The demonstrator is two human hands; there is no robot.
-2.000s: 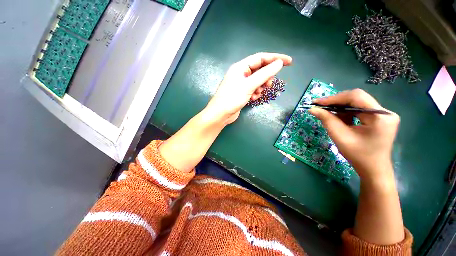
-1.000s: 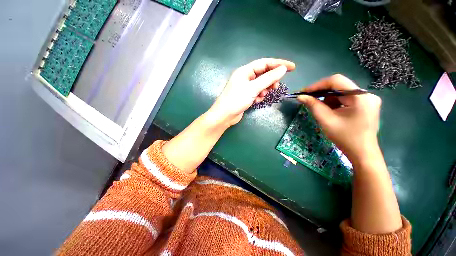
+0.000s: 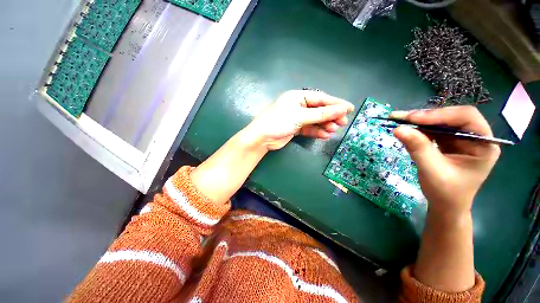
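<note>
A green circuit board panel [image 3: 370, 160] lies on the dark green mat in front of me. My right hand [image 3: 453, 148] grips thin black tweezers [image 3: 438, 128], their tip over the panel's far left part. Whether the tip holds a component is too small to tell. My left hand [image 3: 299, 120] is beside the panel's left edge, fingers curled and thumb against the forefinger. Whether anything is between its fingers cannot be seen. It hides nearly all of the small component pile [image 3: 310, 90]; only a few bits show past the knuckles.
A larger spiky pile of leaded parts [image 3: 448, 64] lies at the far right, with a pink-white card [image 3: 518, 111] beside it. Clear bags [image 3: 362, 10] and a brown box [image 3: 503, 35] are at the far edge. A pale framed tray [image 3: 145, 161] with green panels [image 3: 76, 77] is at left.
My right hand has moved the tweezers from the small pile back over the panel. My left hand has moved slightly nearer to me, its fingers more curled, and now covers the small pile.
</note>
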